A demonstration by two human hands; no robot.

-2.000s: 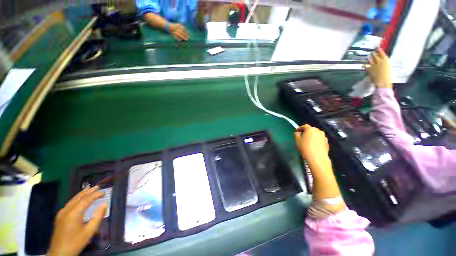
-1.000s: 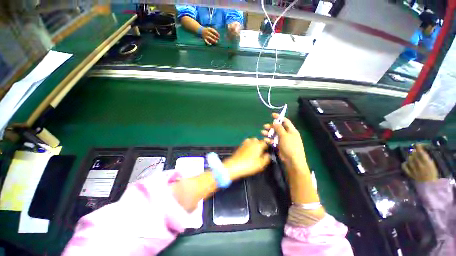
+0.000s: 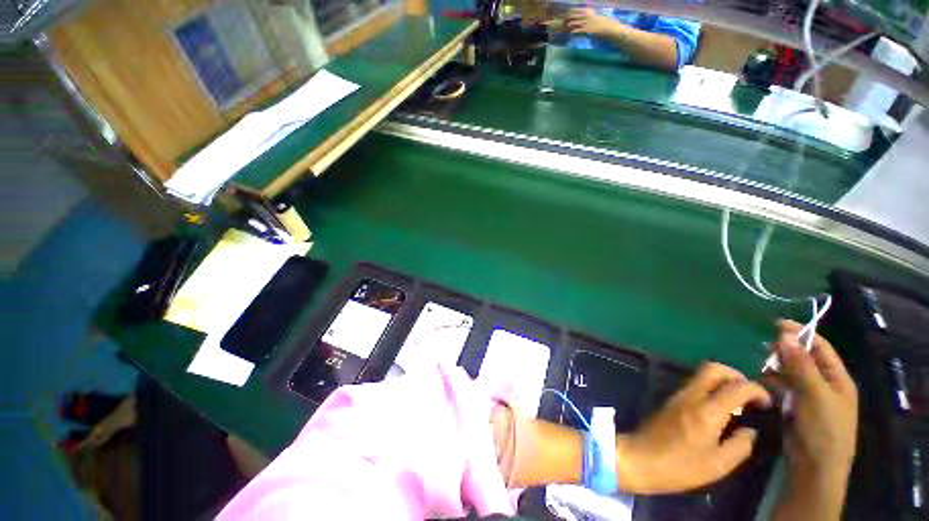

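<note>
A black phone tray (image 3: 397, 292) lies in front of me. Its left phone (image 3: 346, 336) is lit with a white block, the second (image 3: 436, 334) and third (image 3: 514, 364) show white screens, and the fourth (image 3: 605, 379) is dark. My left hand (image 3: 688, 432), with a light blue wrist strap (image 3: 600, 458), is over the tray's right end and hides it. Its fingertips are close to my right hand; whether they hold anything is unclear. My right hand (image 3: 820, 402) grips the end of the thin white cable (image 3: 749, 275), which hangs from above.
A dark slab (image 3: 273, 308) lies left of the tray on white and yellow papers (image 3: 229, 275). More black trays (image 3: 876, 356) stand at the right edge. A metal conveyor rail (image 3: 611, 175) runs behind. Beyond it is a person's arm in a blue sleeve (image 3: 652, 43).
The view has swung left, so the tray and papers sit further right. My left hand has moved from the left phone to beside my right hand. My right hand still holds the cable.
</note>
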